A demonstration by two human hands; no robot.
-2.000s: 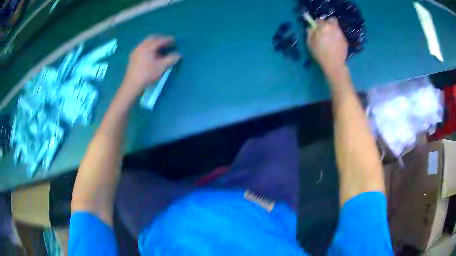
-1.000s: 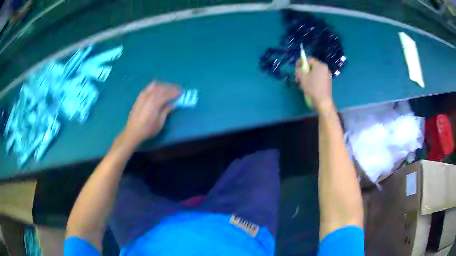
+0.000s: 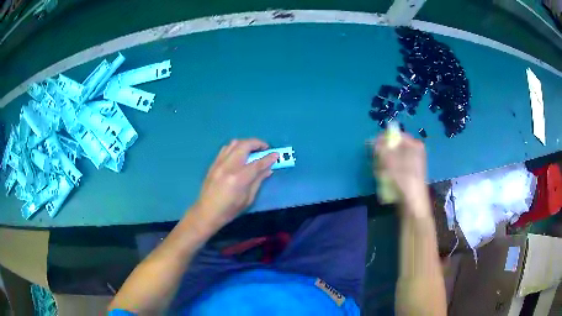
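Observation:
My left hand (image 3: 231,179) holds a light-blue plastic housing (image 3: 285,157) flat on the green bench, its end with cut-outs pointing right. My right hand (image 3: 402,162) is blurred, just below the pile of small black inserts (image 3: 453,92). It is closed around a pale yellow-cream hand tool (image 3: 392,137), whose upper end shows above the fingers; its tip is too blurred to tell. Whether an insert is on the tip cannot be seen. A loose heap of light-blue housings (image 3: 86,126) lies at the left of the bench.
A pale rail (image 3: 246,23) edges the bench at the back. A white strip (image 3: 536,106) lies at far right. Below the bench at right are a white plastic bag (image 3: 490,200), a red container (image 3: 545,196) and a brown carton (image 3: 493,271). Another carton (image 3: 24,250) is below left.
My left hand has moved right and towards me with the housing, which now lies with its cut-out end exposed. My right hand has moved back from the insert pile, still holding the tool.

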